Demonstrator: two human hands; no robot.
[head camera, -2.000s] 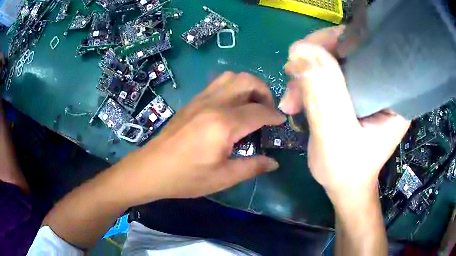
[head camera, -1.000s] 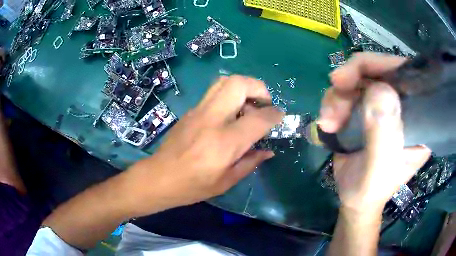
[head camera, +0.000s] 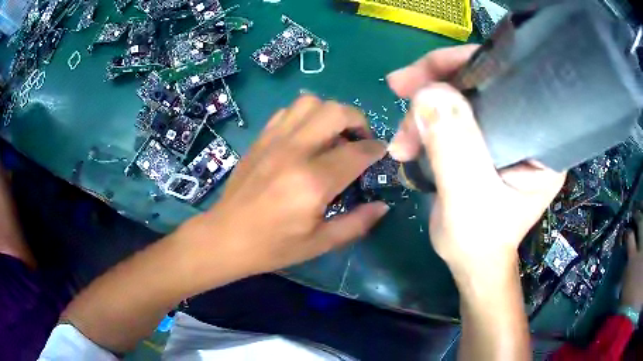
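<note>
My left hand (head camera: 296, 183) holds a small dark circuit board (head camera: 381, 176) between thumb and fingers at mid-table; the fingers hide much of it. My right hand (head camera: 465, 169) grips a thick grey electric screwdriver (head camera: 557, 84). Its nose points down-left over the board's right end, close to my left fingertips. Whether the bit touches a screw is hidden. Tiny silvery screws (head camera: 379, 121) lie scattered just behind the board.
A heap of circuit boards (head camera: 176, 106) lies left, one board (head camera: 285, 48) beside a pale square frame (head camera: 311, 60) at the back. A yellow perforated tray (head camera: 423, 15) stands behind. Another board heap (head camera: 578, 225) is at right. People's arms show at both side edges.
Since one second ago, my right hand and the screwdriver have moved left and are over the board. The board in my left hand now shows a dark face instead of a bright one.
</note>
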